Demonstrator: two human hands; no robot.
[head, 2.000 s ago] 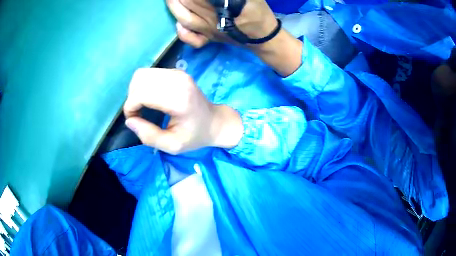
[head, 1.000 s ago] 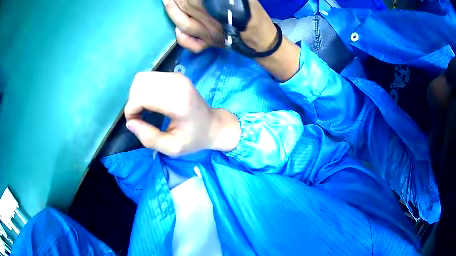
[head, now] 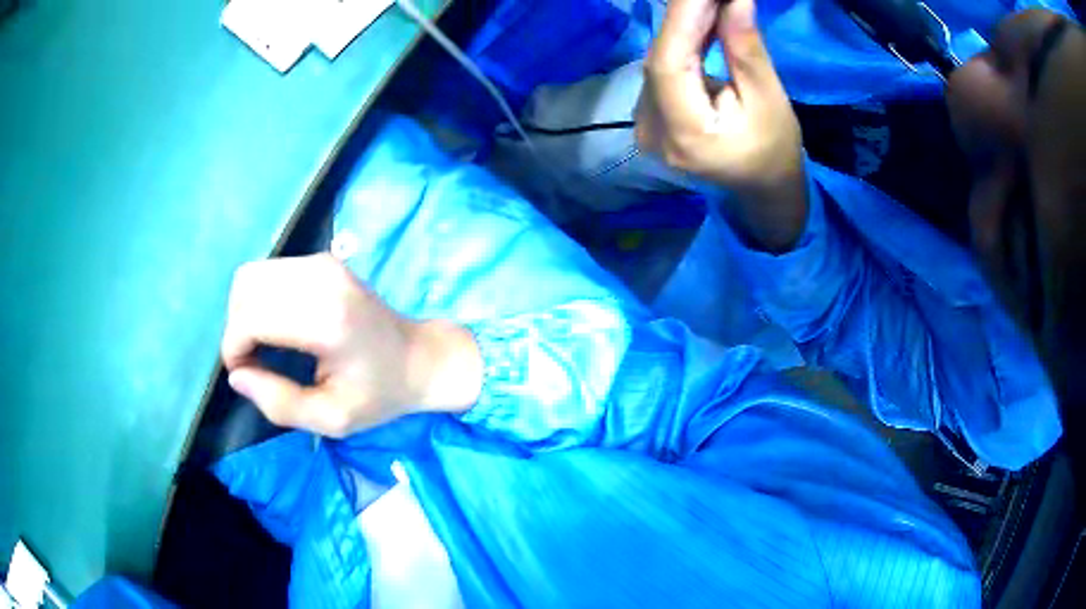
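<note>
My right hand [head: 334, 345] is left of centre, above the lap beside the bench edge. Its fingers curl round to the thumb, leaving a dark gap, and I see nothing in it. My left hand is not in view. White flat pieces [head: 286, 26] lie on the green bench mat [head: 131, 250] at the top left, cut off by the frame edge. A thin grey cable [head: 470, 69] runs from beside them over the bench edge.
Another person's hand [head: 726, 125] is raised at the top, fingertips close together; what it holds is unclear. A darker hand [head: 994, 89] is at the top right. White pieces [head: 24, 577] show at the bottom left. Blue smock sleeves fill the right side.
The view has shifted; my right hand appears lower and further left, in the same pose. The other person's hand has moved away from the bench edge. White pieces and a cable have appeared at the top.
</note>
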